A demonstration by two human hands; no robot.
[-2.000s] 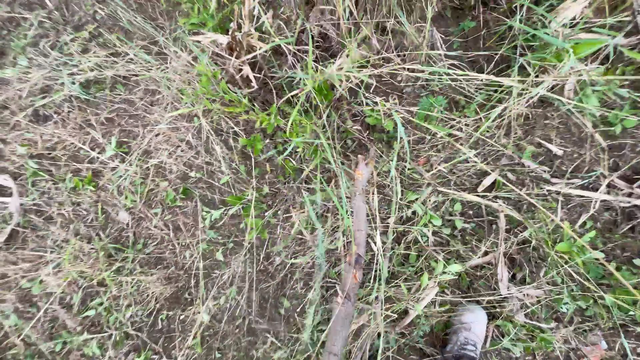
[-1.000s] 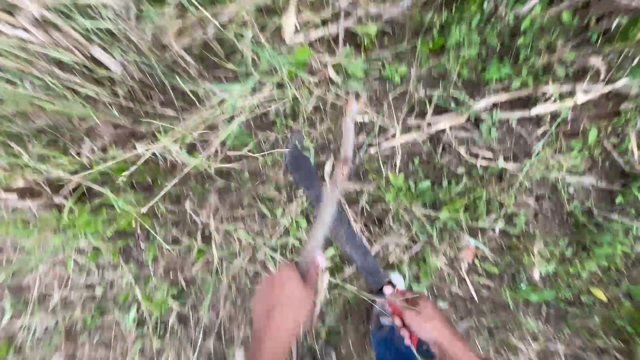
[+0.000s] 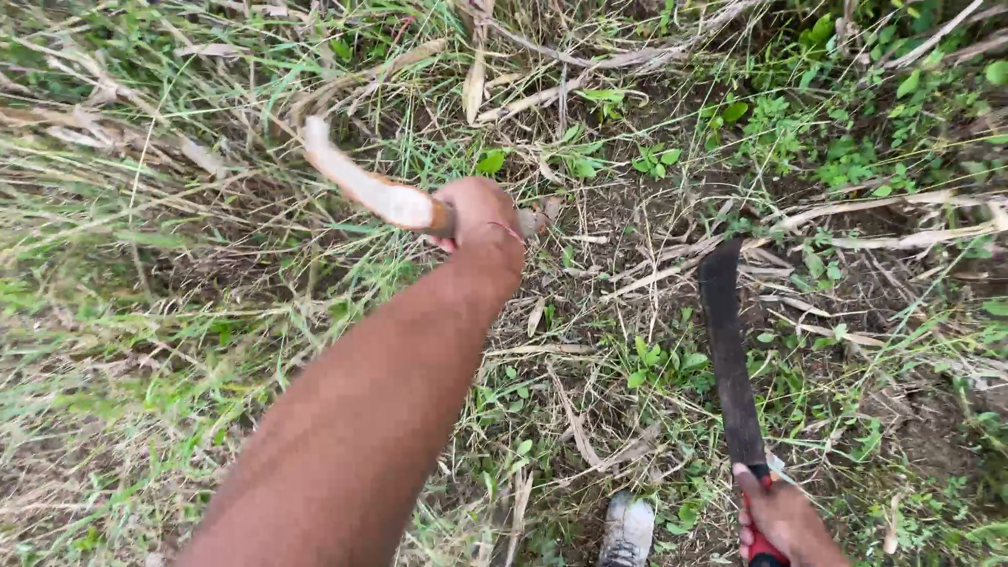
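My left hand [image 3: 482,211], its arm reaching up from the bottom, is closed round a wooden stick [image 3: 370,189]. One end of the stick shows a long pale face of bare wood and points to the upper left; a short barked part sticks out on the hand's right side. At the lower right my right hand [image 3: 776,512] holds a machete [image 3: 728,354] by its red and black handle. The dark blade points up over the ground, its curved tip level with my left wrist. Blade and stick are apart.
Matted green and dry grass [image 3: 157,315] covers the left side. Dry stalks [image 3: 882,216] lie across the soil at the right, among small leafy weeds [image 3: 650,362]. A light shoe [image 3: 628,528] stands at the bottom edge.
A second ago both hands were close together, with stick and machete blade crossing in view. My left hand has moved up and away with the stick, and the machete is now apart at the right.
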